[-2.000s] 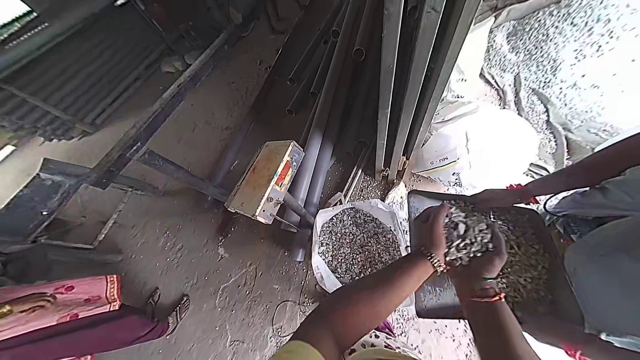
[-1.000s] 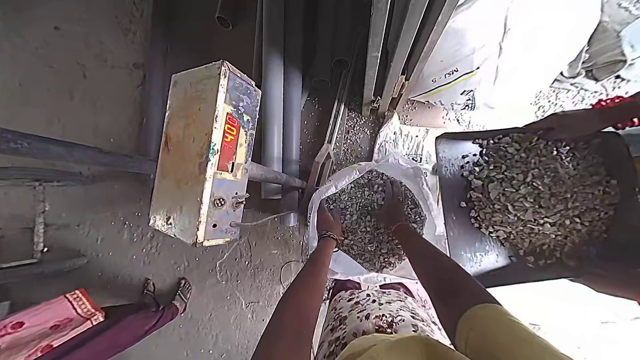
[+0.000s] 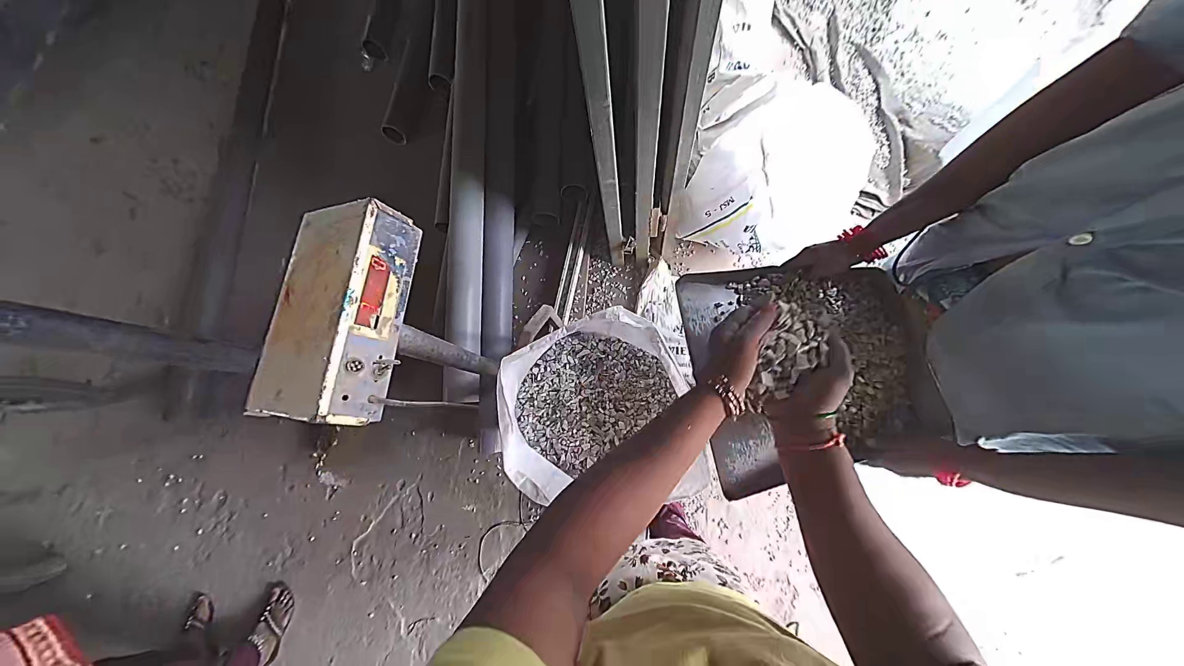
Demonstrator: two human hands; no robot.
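My left hand [image 3: 737, 350] and my right hand [image 3: 814, 384] are cupped together around a heap of small chips [image 3: 786, 356], which look like stone or shell. Both are above a dark shallow pan [image 3: 747, 462] that holds more of these chips. A co-worker's hand [image 3: 823, 261] grips the pan's far rim, and the other arm [image 3: 999, 472] reaches along its near side. Left of the pan stands an open white sack [image 3: 532, 472], filled near its top with similar chips [image 3: 597, 398]. My left forearm passes over the sack's right edge.
A worn box with a red display [image 3: 347, 314] stands on a pole left of the sack. Behind are pipes [image 3: 467, 185] and upright metal bars [image 3: 647, 120]. White sacks [image 3: 777, 157] lie at the back right. Another person's sandalled feet [image 3: 268, 620] are at lower left.
My hands have moved right, from the chips in the sack to the pan, and now hold a heap of chips. The view has shifted.
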